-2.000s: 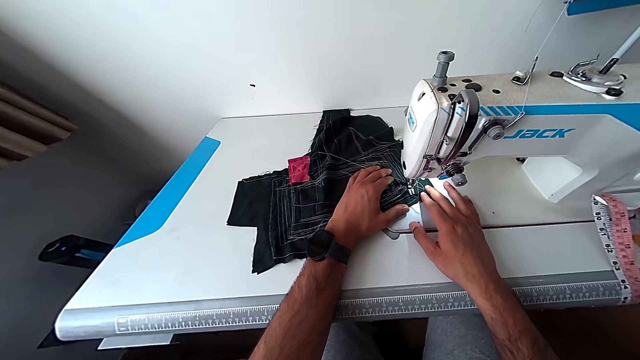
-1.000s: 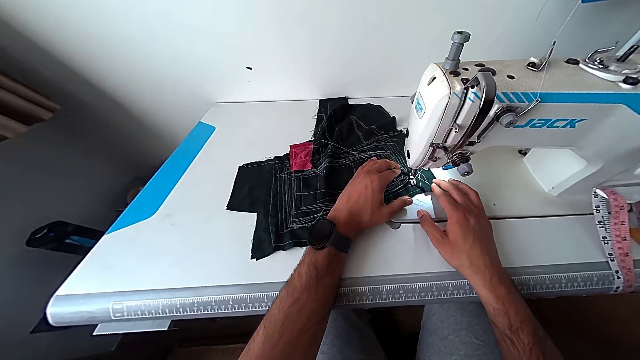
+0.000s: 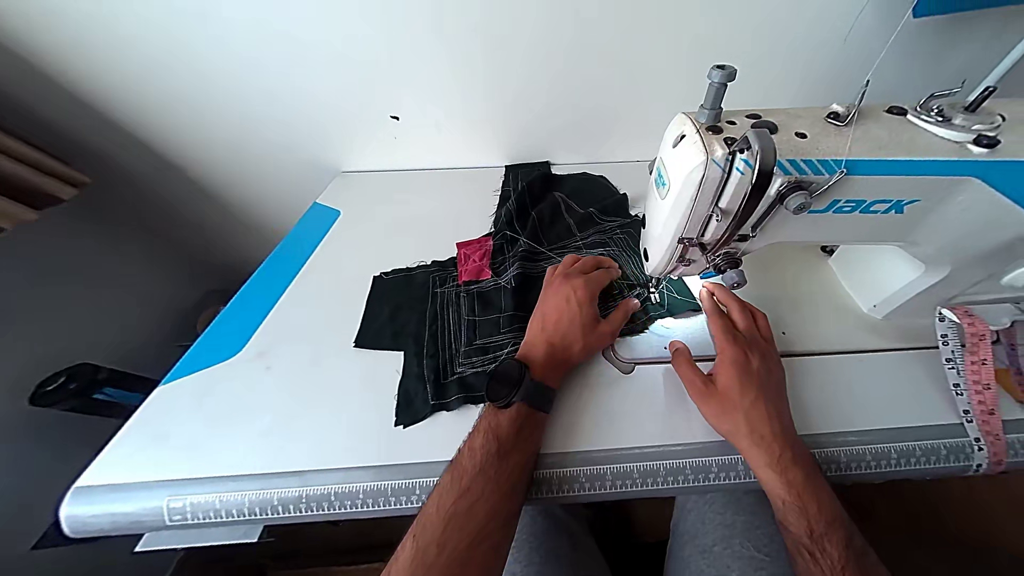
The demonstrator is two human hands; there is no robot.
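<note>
A black fabric piece (image 3: pixel 480 320) with many rows of light stitching lies on the table, left of and under the head of a Jack sewing machine (image 3: pixel 696 200). A small red fabric patch (image 3: pixel 474 259) sits on it. My left hand (image 3: pixel 572 312), with a dark watch on the wrist, rests flat on the fabric, thumb and fingers apart, close to the presser foot (image 3: pixel 655 290). A dark green part of the fabric (image 3: pixel 677 298) shows right of the foot. My right hand (image 3: pixel 736 360) is at the green edge, thumb over the metal plate; whether its fingertips touch the cloth is unclear.
A printed ruler strip (image 3: pixel 624 478) runs along the table's front edge. A pink and white measuring tape (image 3: pixel 972 384) hangs over that edge at the right. White thread runs up from the machine's thread guide (image 3: pixel 846 114). A wall stands behind the table.
The fingers of my right hand have opened away from the thumb, and less green fabric shows beside them. My left hand remains on the black fabric.
</note>
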